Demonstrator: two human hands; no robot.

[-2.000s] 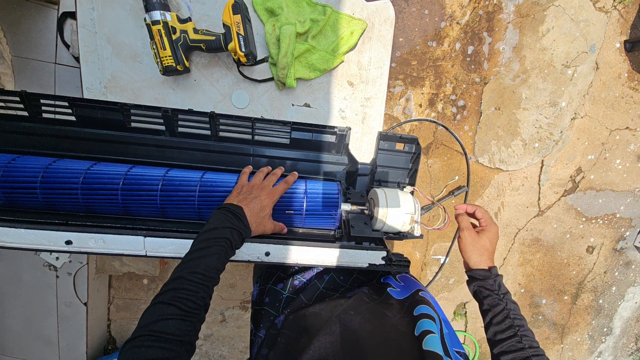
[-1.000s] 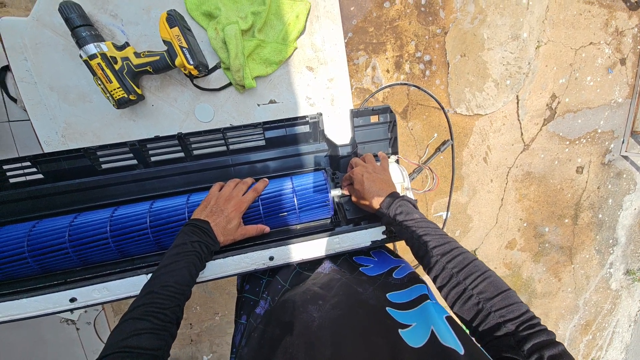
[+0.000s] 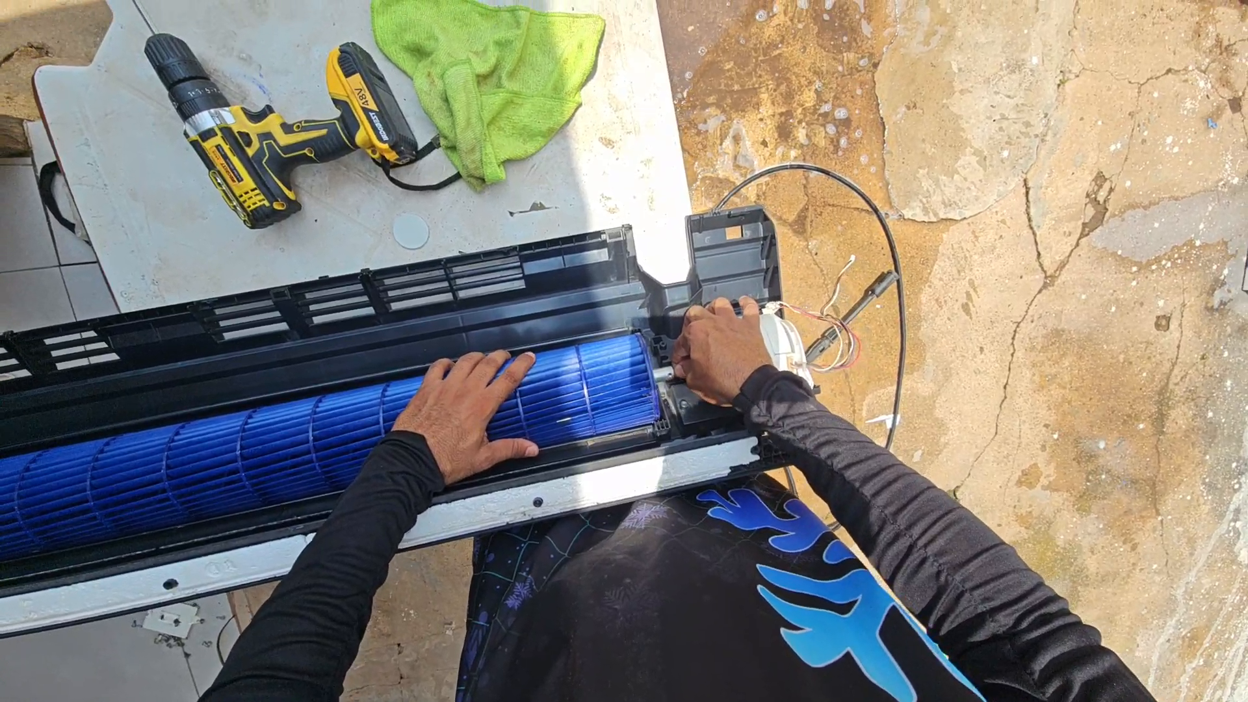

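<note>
A blue cross-flow fan wheel (image 3: 322, 429) lies in the long black plastic housing (image 3: 380, 351) of an air conditioner's indoor unit. My left hand (image 3: 465, 414) rests palm down on the wheel near its right end, fingers spread. At the metal shaft (image 3: 664, 373), between wheel and motor, my right hand (image 3: 720, 349) has its fingers bent down; it partly covers the white fan motor (image 3: 785, 343), and what its fingertips grip is hidden. Thin wires (image 3: 837, 331) and a black cable (image 3: 895, 263) come from the motor's side.
Behind the housing a white board (image 3: 292, 253) bears a yellow and black cordless drill (image 3: 263, 146), a green cloth (image 3: 487, 83) and a small round disc (image 3: 410, 231). A small white part (image 3: 172, 620) and screws lie on a surface at lower left. Cracked concrete (image 3: 1024, 390) spans the right.
My right hand has moved left from beside the motor's wires onto the shaft area by the motor. My left hand stays on the fan wheel. The view has shifted and tilted somewhat.
</note>
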